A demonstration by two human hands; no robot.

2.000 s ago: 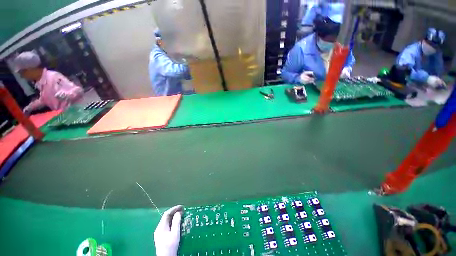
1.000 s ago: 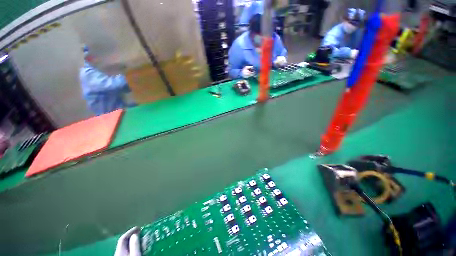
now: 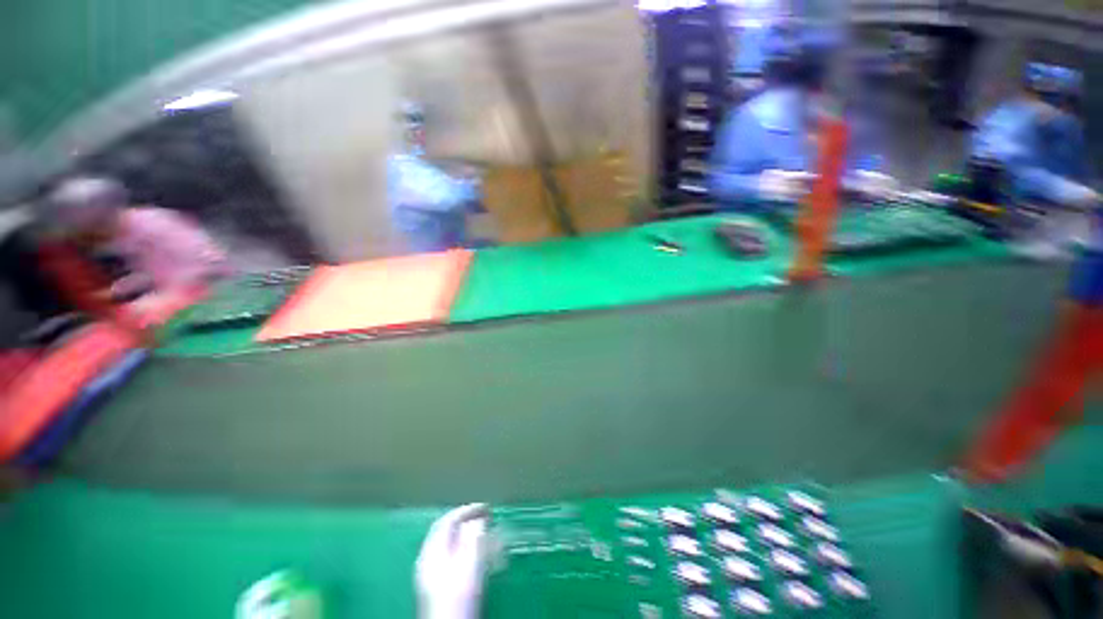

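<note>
The view is blurred. A green circuit board (image 3: 581, 568) lies at the bottom centre, cut off by the lower edge, with rows of black power transistors with pale centres on its right part. My left hand (image 3: 452, 566), in a white glove, is at the board's left edge, fingers up, holding that edge; its lower part is cut off. My right hand is not in view. A solder spool (image 3: 279, 597) sits on the mat left of my left hand, partly cut off.
The iron stand (image 3: 1040, 559) is at the lower right edge. Red-wrapped posts (image 3: 821, 200) rise at the right. A dark green strip (image 3: 484, 411) crosses the middle. Beyond it are an orange pad (image 3: 367, 294), more boards and several people in blue or pink smocks.
The view swung right, then back left, with more blur now. The board, level again, and my left hand at its edge show slightly further right than in the oldest frame. The spool is back in view.
</note>
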